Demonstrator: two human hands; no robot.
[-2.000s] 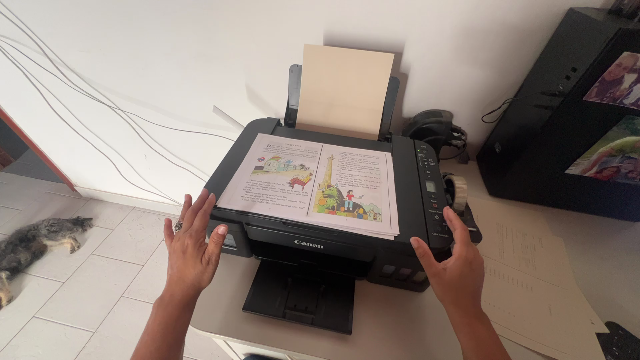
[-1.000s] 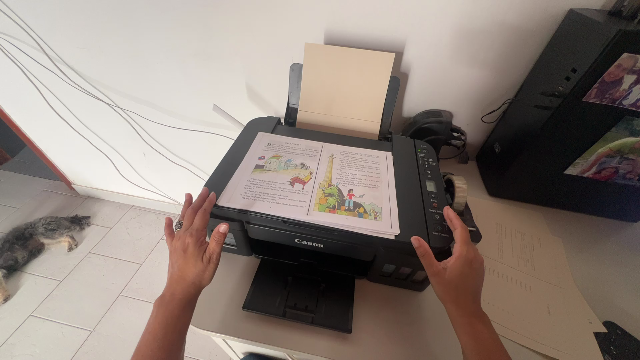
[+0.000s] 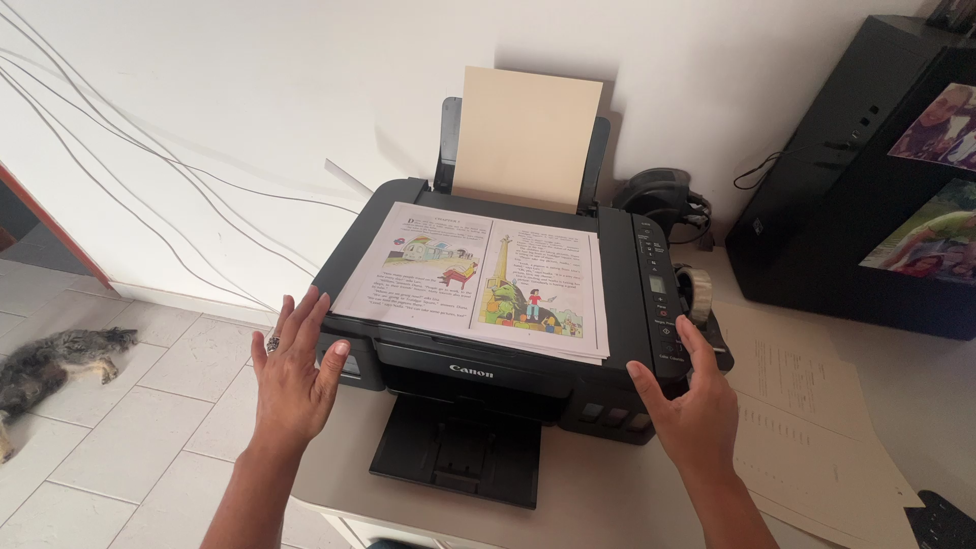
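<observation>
A black Canon inkjet printer [image 3: 471, 371] stands on a white cabinet top. Printed sheets [image 3: 473, 282] with coloured pictures lie stacked on its lid. Cream paper [image 3: 526, 137] stands upright in the rear feed, and the front output tray [image 3: 457, 450] is folded out. My left hand [image 3: 297, 374], with a ring on one finger, is at the printer's front left corner, fingers apart and holding nothing. At the front right corner, beside the control panel [image 3: 657, 290], is my right hand [image 3: 690, 396], also empty with its fingers apart. Whether the fingertips touch the printer I cannot tell.
Tape rolls [image 3: 695, 293] stand right of the printer, with a coiled black cable [image 3: 656, 191] behind. Papers [image 3: 808, 412] lie at the right, near a black computer case [image 3: 823, 168] bearing photos. Cables [image 3: 152, 152] hang along the wall. A dog or cat [image 3: 53, 370] lies on the tiled floor.
</observation>
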